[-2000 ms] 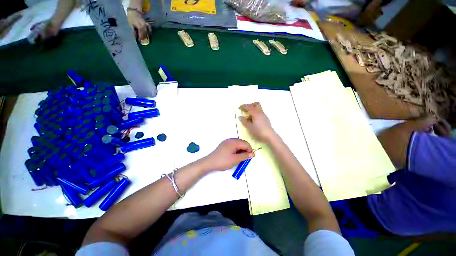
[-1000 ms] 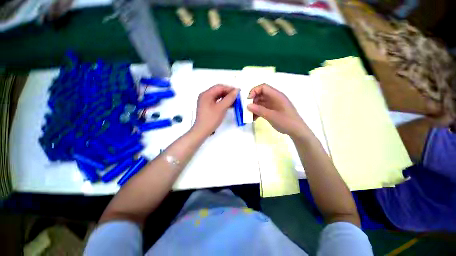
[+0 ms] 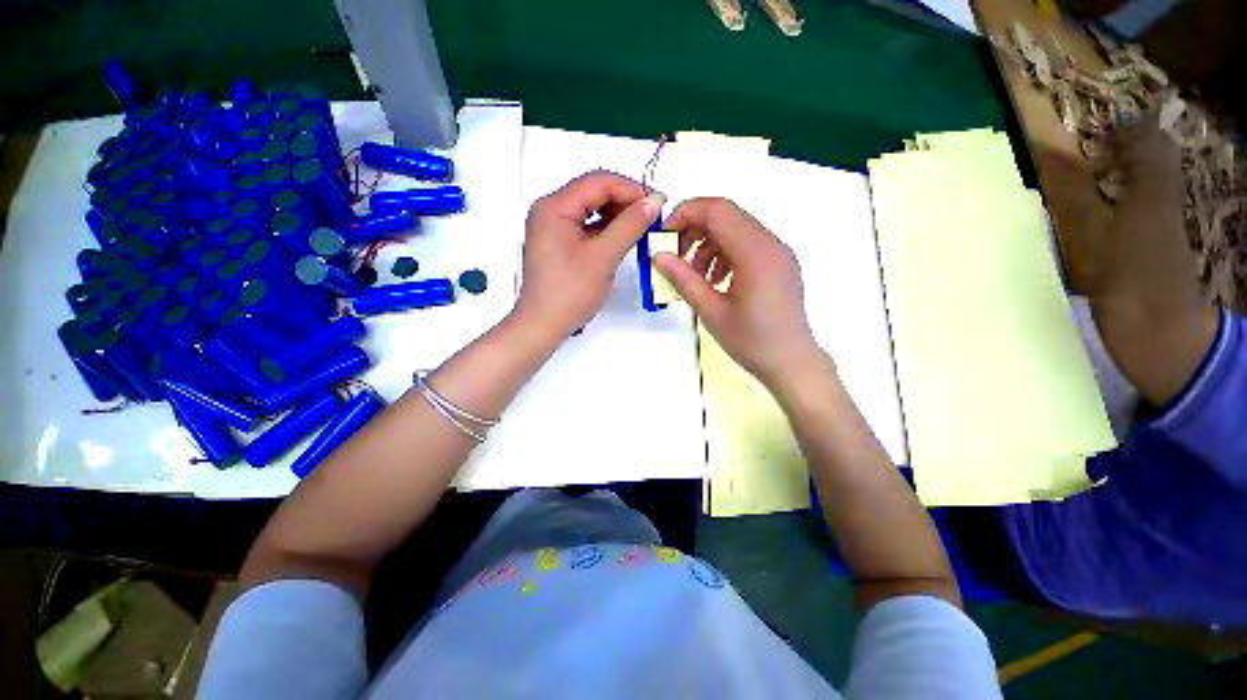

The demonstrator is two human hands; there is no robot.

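A blue battery cell (image 3: pixel 648 279) stands out between my two hands, near upright in view, with thin red and dark lead wires (image 3: pixel 652 159) rising from its upper end. My left hand (image 3: pixel 585 253) pinches the cell's upper end with thumb and fingertips. My right hand (image 3: pixel 739 280) holds a small pale yellow sticker (image 3: pixel 666 260) against the cell's right side. Whether the sticker is stuck down cannot be told. A long pale yellow adhesive sheet (image 3: pixel 752 438) lies partly under my right hand and forearm.
A pile of blue cells (image 3: pixel 205 260) lies at left, with loose dark pads (image 3: pixel 472 280) beside it. Spare yellow sheets (image 3: pixel 985 328) lie at right. A grey post (image 3: pixel 401 69) and green conveyor belt (image 3: pixel 588 69) stand beyond. Another person's arm (image 3: pixel 1149 301) is at right.
My left hand has raised the cell off the yellow sheet and turned it near upright. My right hand has come from the sheet's far end to the cell with the sticker. The view has shifted.
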